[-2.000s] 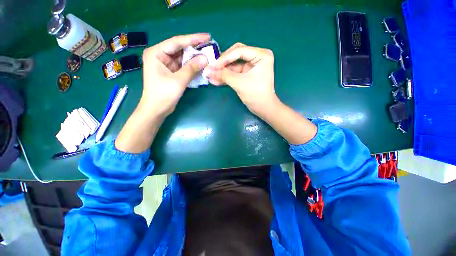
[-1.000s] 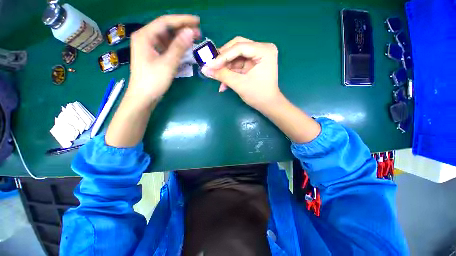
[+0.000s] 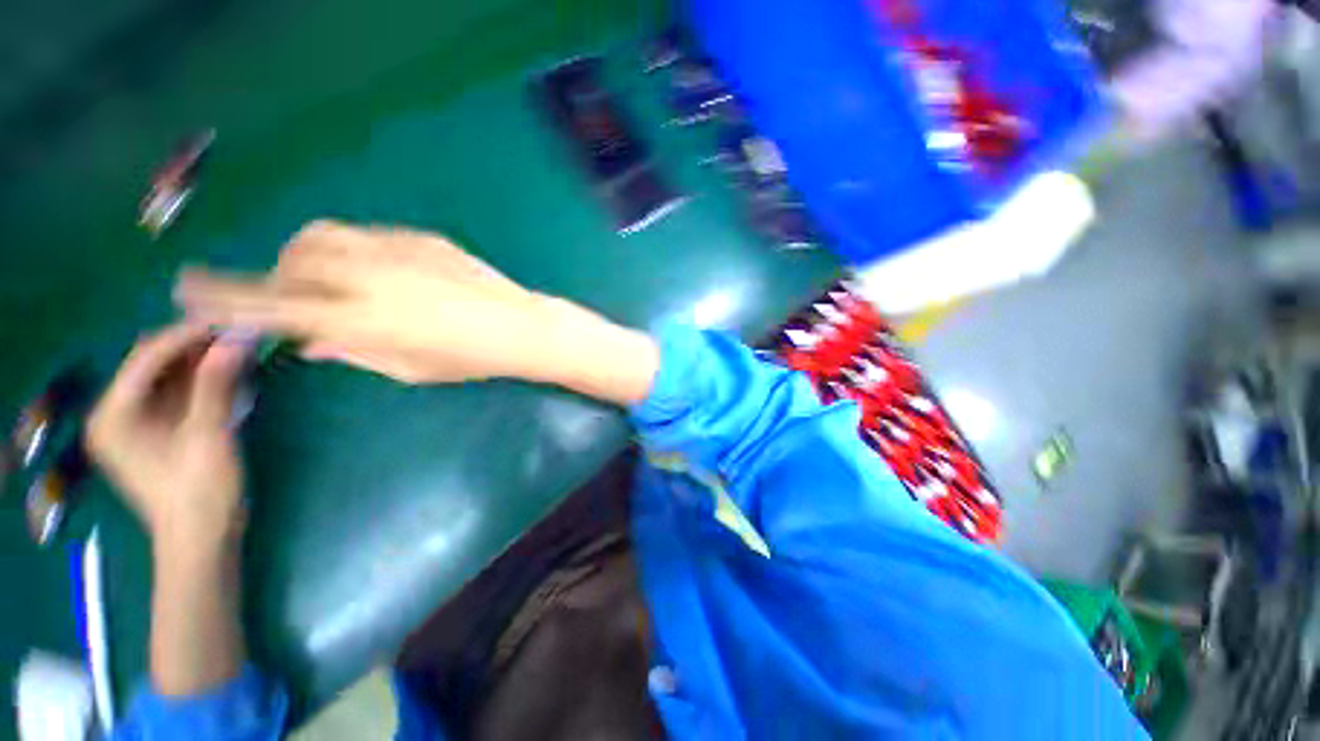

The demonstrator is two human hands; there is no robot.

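The view is tilted and strongly blurred. My left hand (image 3: 174, 427) is at the left, over the green bench (image 3: 384, 536), its fingers curled near my right hand's fingertips. My right hand (image 3: 391, 301) reaches left, its fingers over and beside the left fingertips. A small pale bluish thing (image 3: 240, 342) shows between the hands, too blurred to name; which hand grips it is unclear. The watch body and the wipe cannot be made out.
Opened units (image 3: 51, 500) lie at the left edge, above wipes (image 3: 55, 702) and slim pens (image 3: 96, 623). A phone (image 3: 605, 145) and dark units (image 3: 764, 171) lie before a blue bin (image 3: 818, 123). A tray of red clamps (image 3: 905, 427) is beside my lap. Pinkish clothing (image 3: 1194, 65) shows top right.
The view has swung right and tilted, so the bench and hands shift left and the bin and clamp tray show more. My hands have come together; the lit watch screen is no longer seen.
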